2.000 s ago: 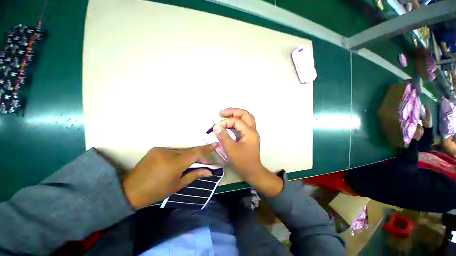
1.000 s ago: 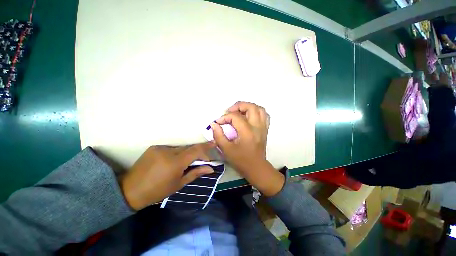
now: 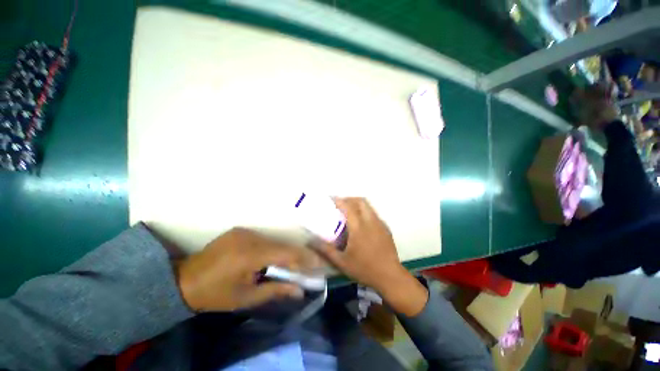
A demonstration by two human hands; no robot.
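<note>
My left hand (image 3: pixel 235 272) is blurred and holds the striped sheet (image 3: pixel 295 278) between thumb and fingers; the sheet is tilted, so mostly its white edge shows. My right hand (image 3: pixel 369 250) holds a white-and-pink plastic housing (image 3: pixel 320 219) over the front part of the cream mat (image 3: pixel 217 109). A small dark bar shows near the housing's far end and another dark mark near the right fingertips. A second white-and-pink housing (image 3: pixel 426 114) lies at the mat's far right corner.
A dark speckled block of board panels (image 3: pixel 29 109) with a red line lies on the green bench at far left. At right are a cardboard box of pink parts (image 3: pixel 544 177), another person's dark sleeve (image 3: pixel 615 224), a pale metal rail (image 3: pixel 572 51) and a red stool (image 3: pixel 474 275).
The housing in my right hand has tilted, showing more of its white face. The striped sheet in my left hand has turned to a flatter angle. The whole view has shifted slightly.
</note>
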